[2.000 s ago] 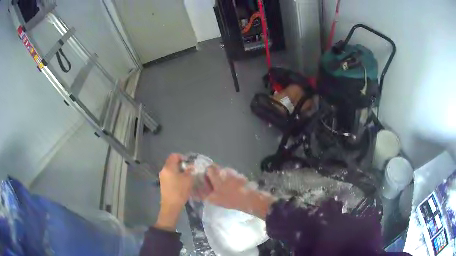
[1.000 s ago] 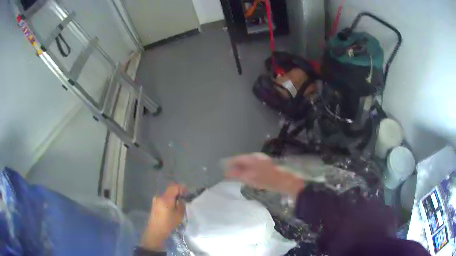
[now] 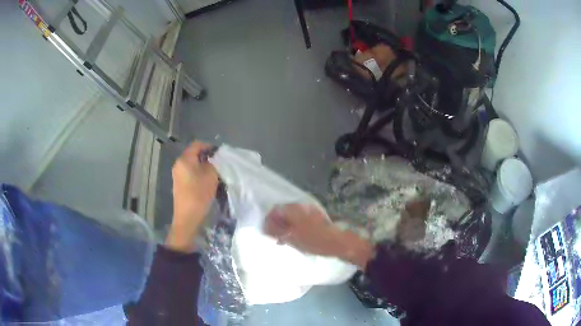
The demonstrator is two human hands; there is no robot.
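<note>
A white fabric piece hangs in front of me, puffed out at its lower part, with a dark edge at its top left. My left hand grips that top corner. My right hand is blurred and lies over the front of the white fabric; whether its fingers hold the cloth cannot be told. Dark cloth flecked with down shows behind and left of the white piece.
An open bag with down is on the floor at right. A blue plastic sack is at left, a ladder upper left. White tubs, a green-topped vacuum and part of a scale are at right.
The white fabric is lifted and stretched up to my left hand, which has moved up. My right hand has moved down onto the fabric. The view has tilted down, showing more of the open bag.
</note>
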